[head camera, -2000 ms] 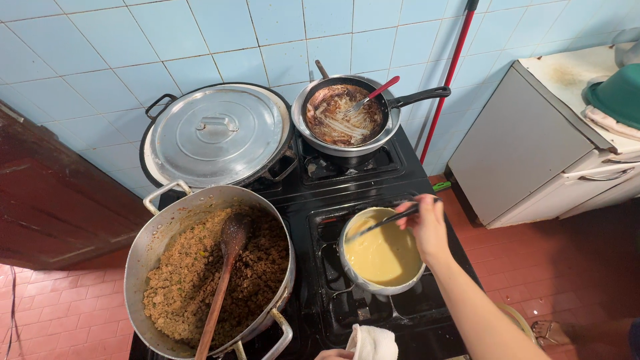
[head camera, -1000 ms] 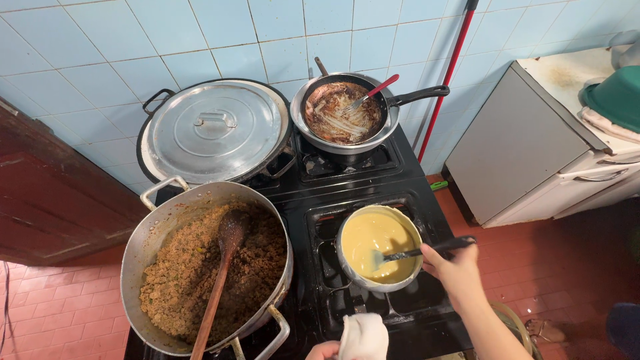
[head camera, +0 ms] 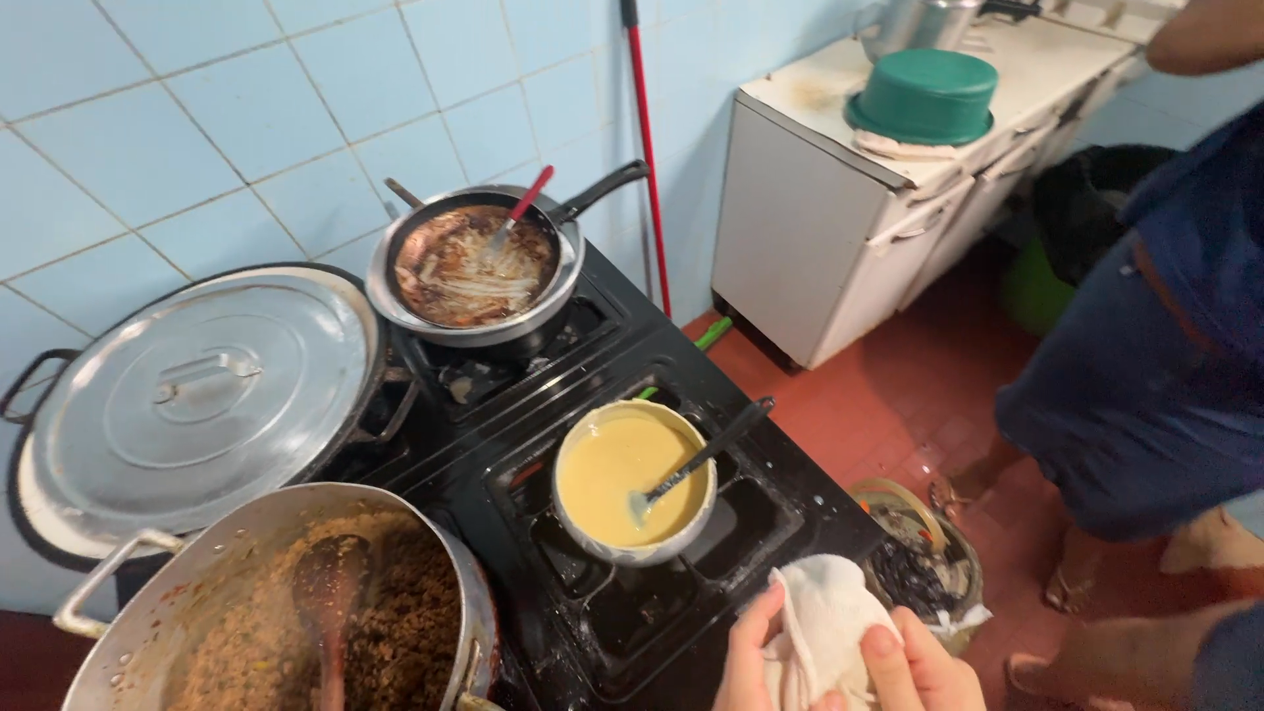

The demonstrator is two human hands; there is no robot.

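Note:
Both my hands are at the bottom edge, right of centre, around a folded white cloth [head camera: 822,624]. My left hand [head camera: 748,652] grips its left side, and my right hand [head camera: 913,664] holds it from the right. Beyond them a small pot of pale yellow sauce [head camera: 632,469] stands on the black stove [head camera: 632,602]. A black-handled spatula [head camera: 706,454] rests in it, its head in the sauce and its handle over the rim. At the lower left, a large aluminium pot [head camera: 464,573] holds a browned crumbly food, with a wooden spoon [head camera: 333,592] lying in it.
A large lidded pot [head camera: 207,395] and a frying pan [head camera: 474,262] with a red-handled utensil occupy the back burners. A green basin [head camera: 928,94] sits on a white cabinet [head camera: 805,222]. On the right stands another person [head camera: 1145,395], near a waste bin [head camera: 918,553] beside the stove.
My right hand has let go of the black-handled spatula, which stays in the sauce, and has come to the white cloth beside my left hand. The view has swung right, bringing another person into sight.

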